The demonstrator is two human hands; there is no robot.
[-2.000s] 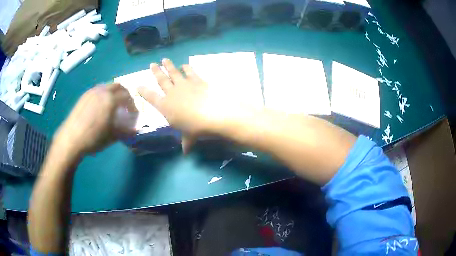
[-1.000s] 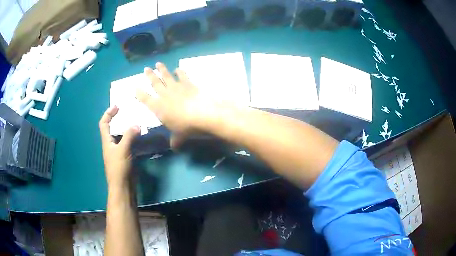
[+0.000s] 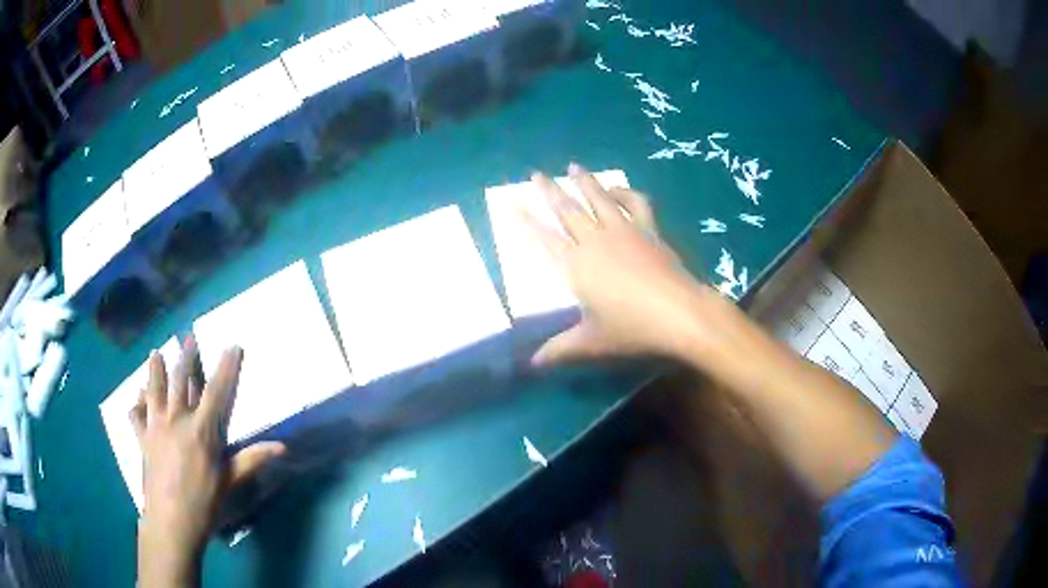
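Observation:
Several retail boxes stand in a near row, with plain white tops up and dark blue fronts towards me; their lids look shut. My left hand lies over the leftmost box, fingers spread on its top and thumb low at its front. My right hand lies over the rightmost box, fingers spread across its top towards the back edge and thumb at its front. Neither hand shows a clear grip. Both hands hide parts of the boxes under them.
A second row of retail boxes curves behind. The loose accessory pile is at the left edge. White scraps lie behind on the right and along the near edge. An open master carton at right holds a grid of white box tops.
The view has turned right. My right hand has moved from the left end of the near row to its right end. My left hand has stayed at the leftmost box, its fingers now spread on top.

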